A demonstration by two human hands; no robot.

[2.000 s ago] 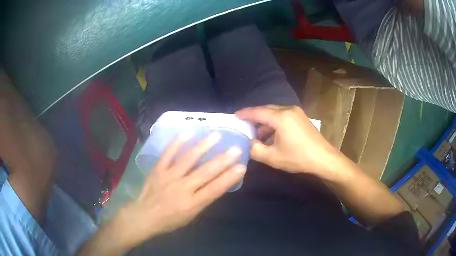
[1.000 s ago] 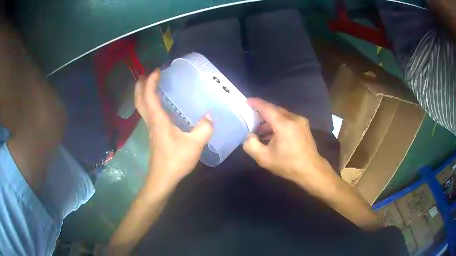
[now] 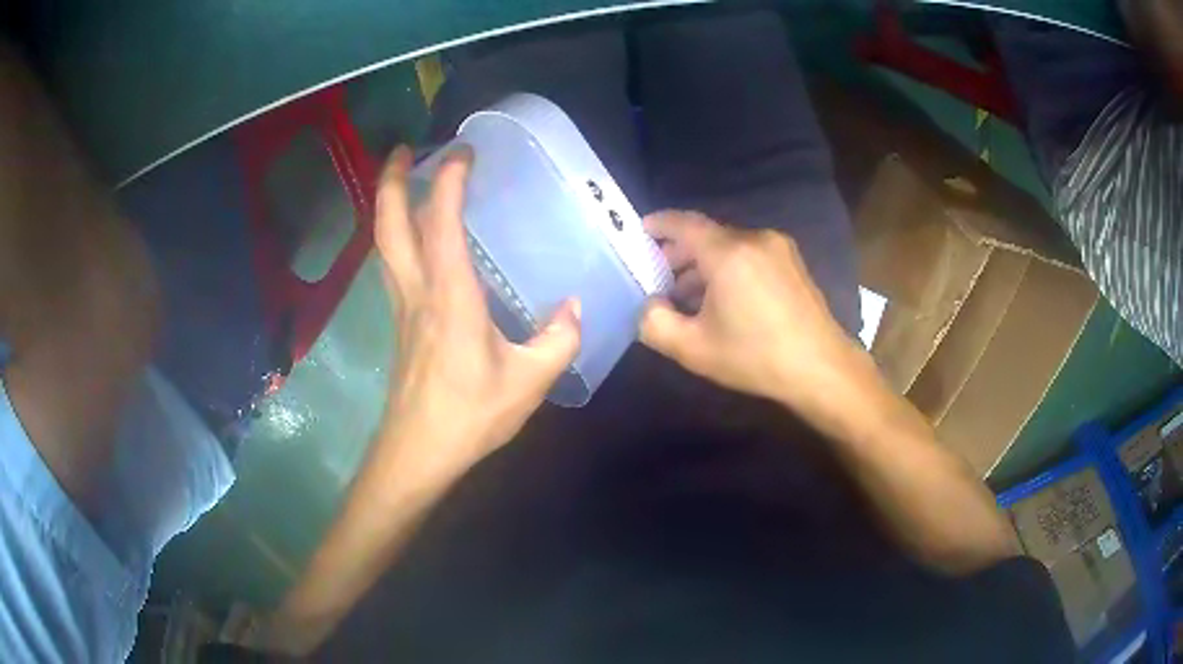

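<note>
A complete unit [image 3: 551, 214], a frosted shell with a white cover on it, is held tilted above the lap. Two small dark ports show on the white cover's side, facing up and right. My left hand [image 3: 461, 311] grips the shell from the left, with the thumb on its near side and the fingers at its far left. My right hand [image 3: 740, 305] pinches the white cover's right end between thumb and fingers. The unit's inside is not clearly visible, and the undersides of the fingers are hidden.
The green bench edge [image 3: 389, 81] curves across the top. An open brown carton [image 3: 1005, 337] stands at the right, with boxes in a blue frame [image 3: 1096, 454] beyond. Red stools [image 3: 305, 195] and seated people are on both sides.
The unit has turned from lying level to a steep tilt and moved up. My left hand has gone from lying flat over the shell to gripping its side. My right hand still holds the cover's end.
</note>
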